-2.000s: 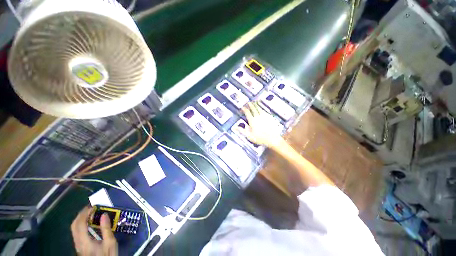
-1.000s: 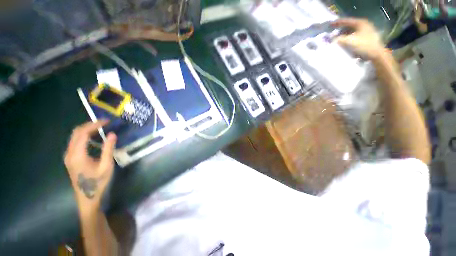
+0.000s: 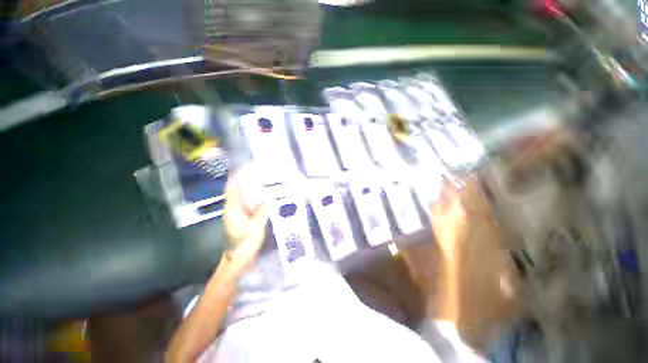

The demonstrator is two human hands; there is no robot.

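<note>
A clear blister tray (image 3: pixel 353 179) holds phone backs (image 3: pixel 312 145) in two rows, rear side up with dark ovals. My left hand (image 3: pixel 244 213) grips its left edge and my right hand (image 3: pixel 447 209) is at its right edge; the fingertips are blurred. The tray covers part of the test fixtures. A feature phone (image 3: pixel 190 142) with a yellow screen frame lies on the left blue fixture (image 3: pixel 202 186), screen side up, apart from my hands.
A second blister tray (image 3: pixel 462 145) with phones lies behind to the right, with a yellow-framed item (image 3: pixel 398 127) at its near left. A grey box (image 3: pixel 259 32) stands at the back. A brown box (image 3: pixel 483 262) is below right. The view is blurred.
My left hand has moved right from beside the framed phone to the tray's left edge. The tray and my right hand have come left and nearer, over the right fixture.
</note>
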